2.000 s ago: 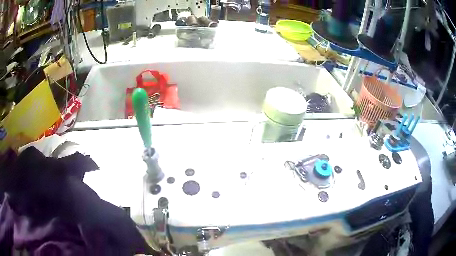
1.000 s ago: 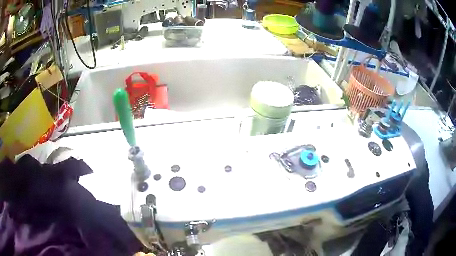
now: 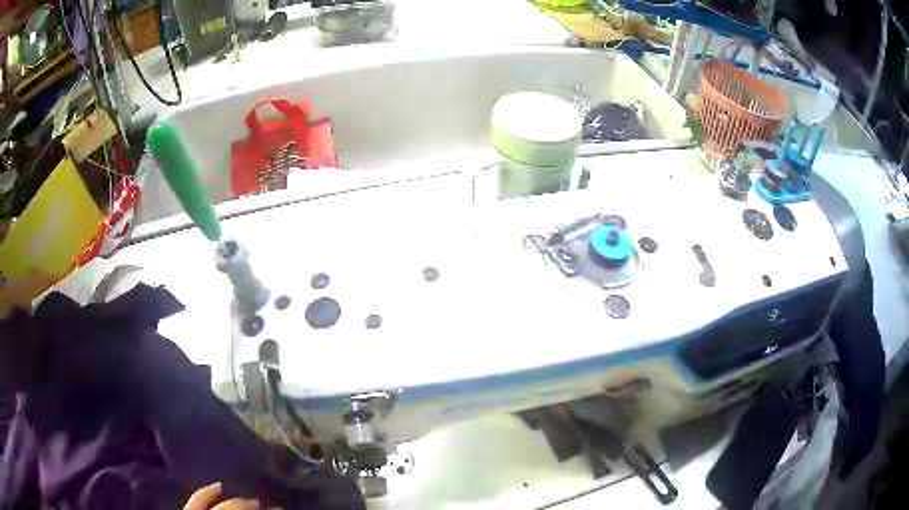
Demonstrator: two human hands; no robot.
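Note:
A dark purple garment piece (image 3: 110,428) lies bunched at the lower left, reaching up to the needle area (image 3: 289,418) of the white sewing machine (image 3: 478,309). A few fingertips, apparently of my left hand (image 3: 221,500), show at the bottom edge against the cloth. The rest of that hand is cut off, so its grip cannot be told. My right hand is not in view. A green-handled tool (image 3: 184,179) stands tilted at the machine's top left. The bobbin winder (image 3: 610,244) is bright blue.
A red bag (image 3: 284,149) sits in the white trough (image 3: 399,100) behind the machine. A pale green lidded mug (image 3: 535,139) stands behind the machine head. An orange basket (image 3: 738,105) is at right. A black looped handle (image 3: 650,473) lies under the arm. Dark cloth (image 3: 857,329) drapes at the right end.
The view has tilted down, so the machine sits higher and more of its bed shows. The dark cloth extends further right below the needle area. Fingertips now show more clearly at the bottom edge.

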